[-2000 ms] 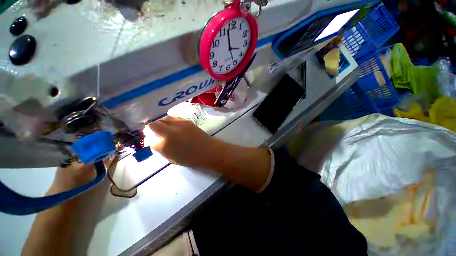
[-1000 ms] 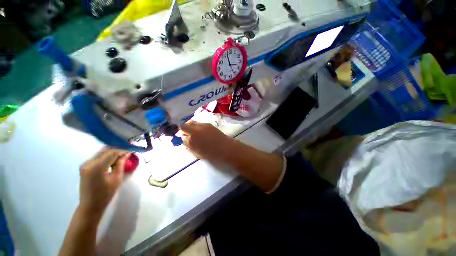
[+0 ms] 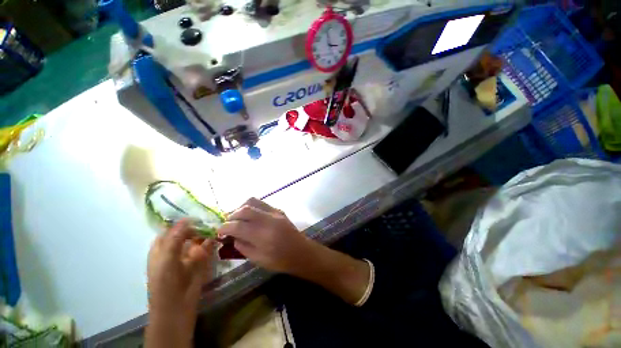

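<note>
A rounded pale workpiece with a green edge [image 3: 180, 202] lies on the white machine table, with a slim dark mark inside it. My left hand [image 3: 178, 255] holds its lower edge. My right hand [image 3: 262, 234] pinches the same edge at its right end, the fingertips close to the left hand's. A dark red piece [image 3: 230, 249] shows between and below my hands. Both hands are near the table's front edge, away from the needle area [image 3: 238, 139]. The fingertips are partly hidden and blurred.
The sewing machine head [image 3: 272, 75] spans the back, with a pink-rimmed clock [image 3: 329, 42]. Black snips [image 3: 340, 92] stand before a red and white fabric item [image 3: 314, 119]. A black smartphone [image 3: 408, 139] lies to the right. A white sack [image 3: 545, 217] and blue crates [image 3: 545, 61] are beyond.
My right hand has left the needle area and moved toward the front edge. My left hand has moved right and toward me to meet it. The green-edged workpiece now shows; the view has shifted.
</note>
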